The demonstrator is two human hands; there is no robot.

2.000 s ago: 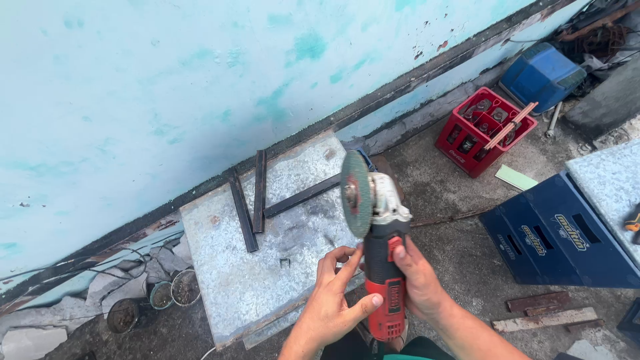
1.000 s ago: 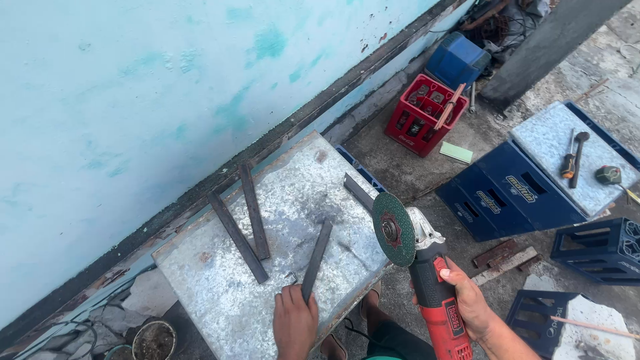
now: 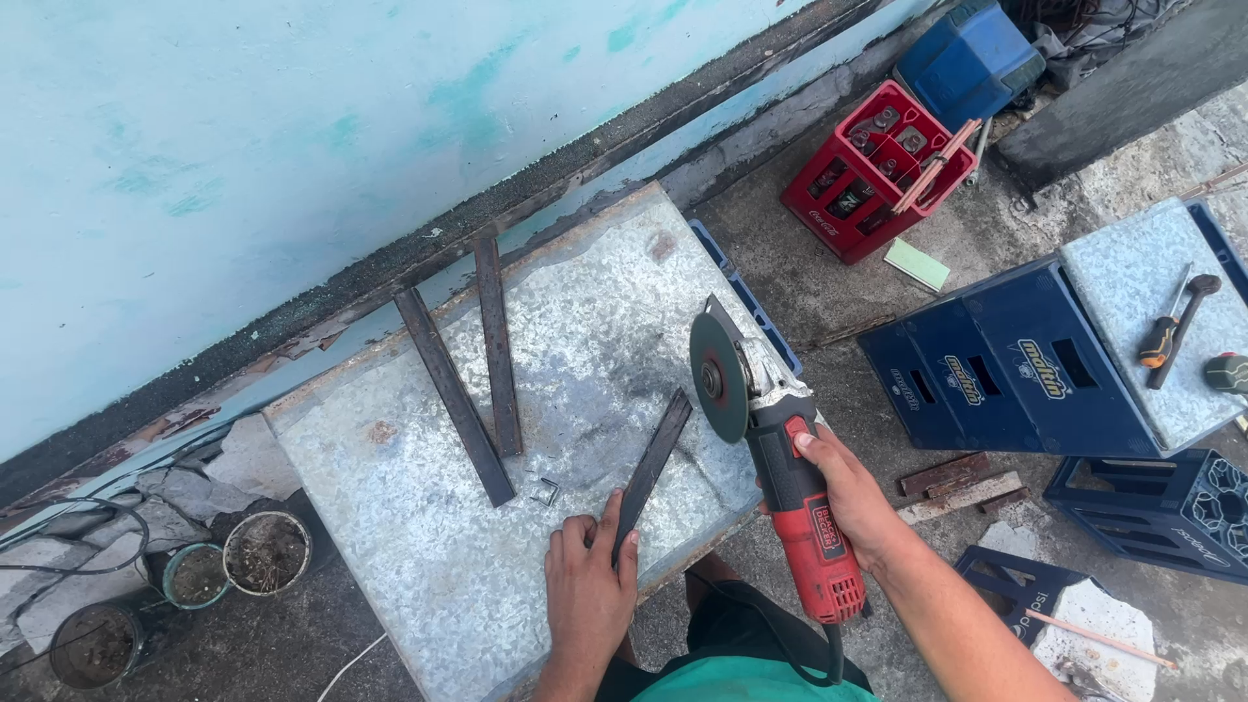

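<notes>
My right hand (image 3: 843, 478) grips a red and black Black & Decker angle grinder (image 3: 804, 507), its thumb near the red switch. The grinder's disc (image 3: 720, 378) stands edge-up over the right side of the metal-topped table (image 3: 390, 487). A dark flat metal bar (image 3: 655, 468) lies on the sheet metal, its near end held between the thumb and fingers of my left hand (image 3: 592, 575). Two more dark metal bars, one longer (image 3: 453, 395) and one beside it (image 3: 498, 346), lie farther left. Small bent metal pieces (image 3: 548, 490) rest close to my left hand.
A red bottle crate (image 3: 868, 175) and a blue container (image 3: 970, 63) stand beyond the table. To the right, blue crates (image 3: 1004, 361) support a metal sheet (image 3: 1121, 253) with a screwdriver (image 3: 1165, 317) on it. Pots (image 3: 265, 553) sit at lower left, beside the wall (image 3: 244, 195).
My left hand has left the grinder and now holds a bar's near end. My right hand alone carries the grinder. Since one second ago, the bar has a more slanted position in view.
</notes>
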